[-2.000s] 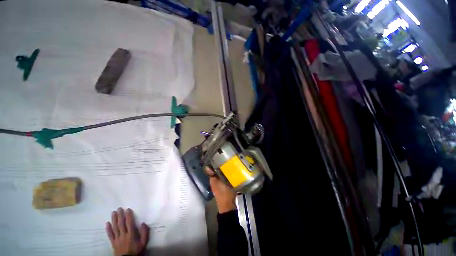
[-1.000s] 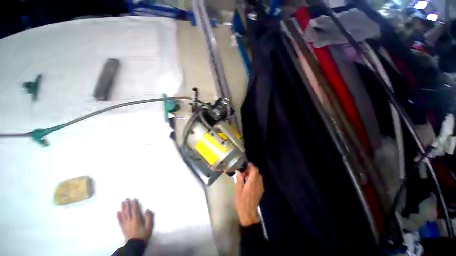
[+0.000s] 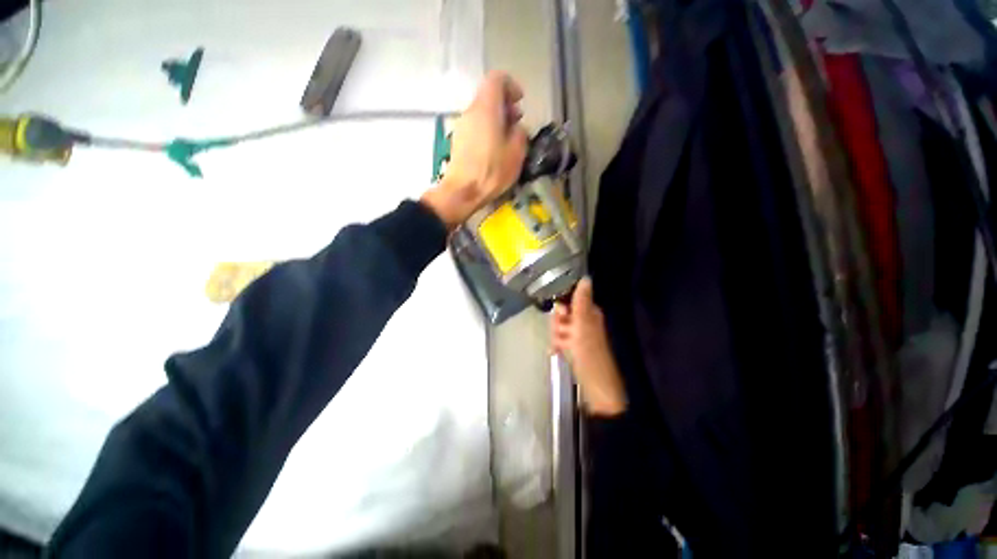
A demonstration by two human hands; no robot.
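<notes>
The cloth cutting machine [image 3: 525, 235], grey with a yellow band, stands at the marker paper's right edge. Its dark base plate [image 3: 494, 293] shows below left of the motor. My left hand [image 3: 487, 142] is at the machine's upper end, its fingers curled where the power cord [image 3: 366, 114] reaches it; what the fingers hold is hidden. My right hand [image 3: 588, 344] has its fingers on the motor's near end, at a small dark part. The white marker paper [image 3: 372, 382] lies under my left sleeve. A green clamp [image 3: 441, 147] at the paper's edge is partly hidden by my left hand.
A block weight [image 3: 235, 281] is partly behind my left sleeve. A metal weight [image 3: 331, 71] and loose clamp [image 3: 184, 74] lie farther up. A green tie [image 3: 195, 154] and yellow connector [image 3: 36, 139] are on the cord. Beyond the metal rail [image 3: 566, 459] hang dark cloths [image 3: 700, 273].
My left hand has left the paper and reached across to the machine's upper end. My right hand stays at the motor's near end. The view has shifted, bringing the yellow connector in.
</notes>
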